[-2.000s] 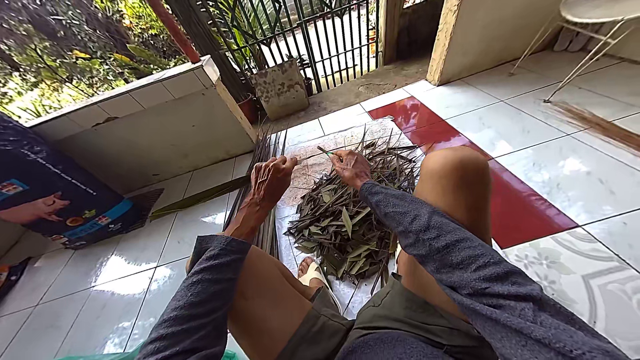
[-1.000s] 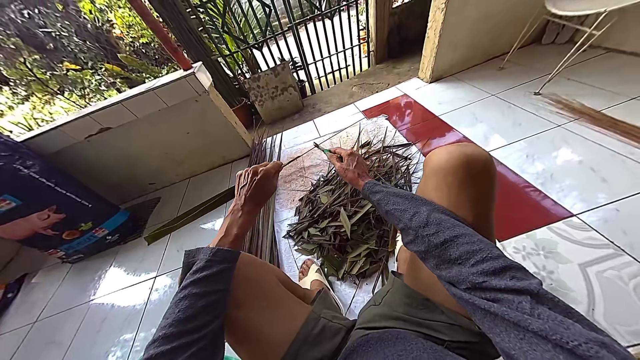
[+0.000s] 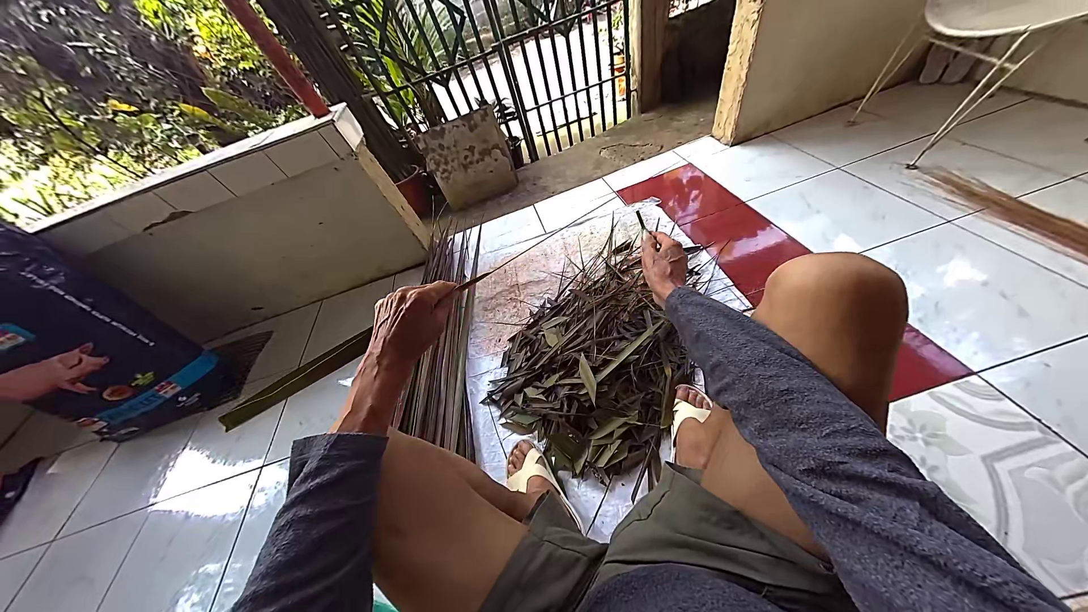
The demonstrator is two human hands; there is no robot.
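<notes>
My left hand (image 3: 414,316) is closed on a long palm leaf (image 3: 297,380), whose broad green end trails to the lower left and whose thin tip runs up to the right. My right hand (image 3: 664,262) grips a small dark tool, possibly a knife, above a heap of cut leaf pieces (image 3: 595,374). The heap lies between my feet on a whitish sheet (image 3: 501,314). Beside it, to the left, lies a bundle of long thin leaf strips (image 3: 446,365), partly behind my left hand.
A dark printed sack (image 3: 102,340) stands at the left by a low wall (image 3: 255,229). A metal gate (image 3: 552,76) and a stained slab (image 3: 467,157) are ahead. At the right are a wire-legged chair (image 3: 977,17) and a bundle of thin brown sticks (image 3: 1011,208) on the tiles.
My hands, close together two seconds ago, are now farther apart. The thin end of the leaf now stretches up to the right from my left hand.
</notes>
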